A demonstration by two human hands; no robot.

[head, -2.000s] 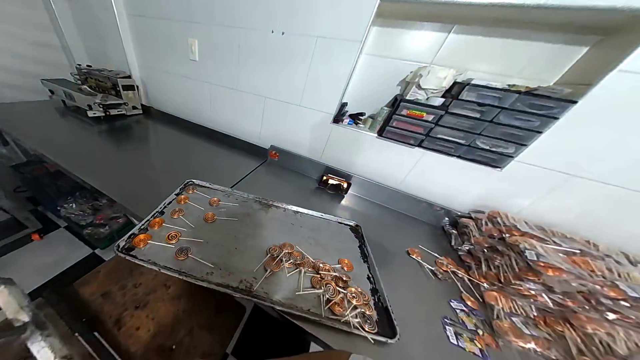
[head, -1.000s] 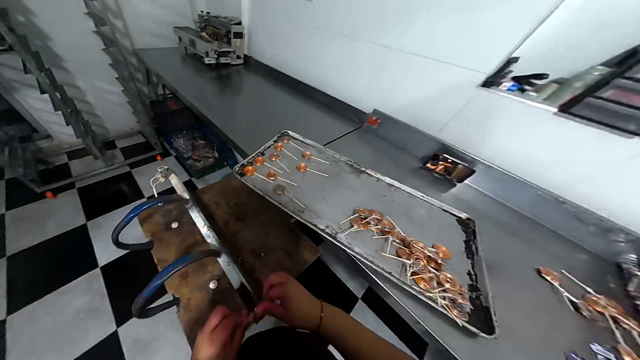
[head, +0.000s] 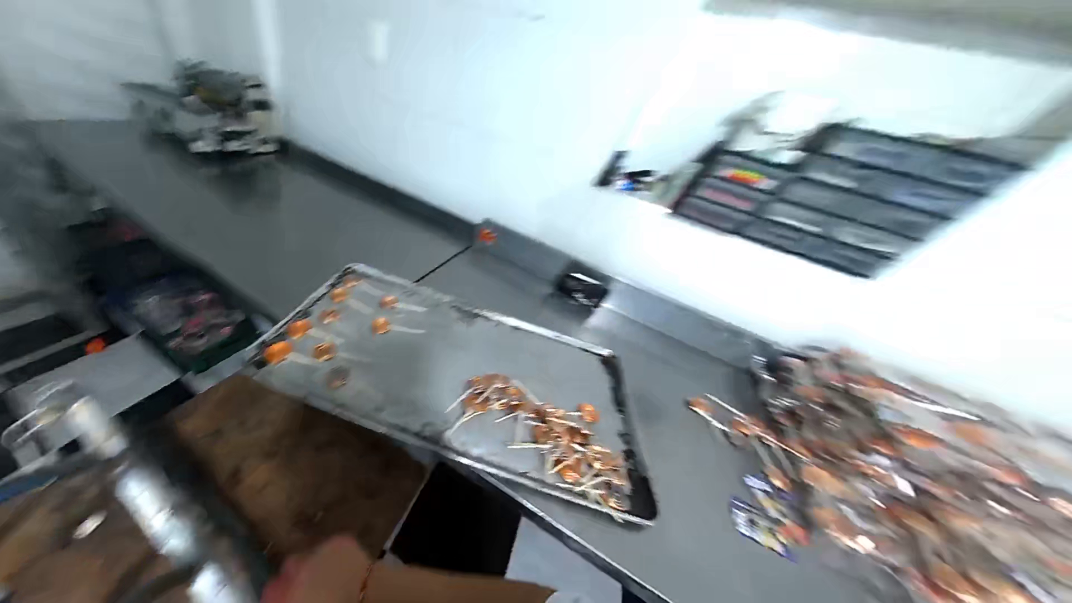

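Note:
The picture is blurred. My right hand [head: 322,574] shows at the bottom edge, beside a metal bar [head: 155,511] on a brown board [head: 276,452]; its fingers are blurred and partly cut off, so what it touches cannot be told. My left hand is out of frame. Above the hand, a worn metal baking tray [head: 410,360] rests on the steel counter, its near edge overhanging. Several orange lollipops [head: 299,328] lie spread at its left end, and a pile of brown swirled lollipops [head: 569,444] lies at its right end.
Many wrapped lollipops [head: 938,477] are heaped on the steel counter [head: 670,469] at right, near small printed packets [head: 762,515]. A dark drawer organizer [head: 837,197] sits in the wall niche. A machine [head: 222,113] stands at far left; a crate [head: 188,318] is below.
One second ago both my hands were together at the board's lower edge; now only the right shows, at the bottom. The view has swung right.

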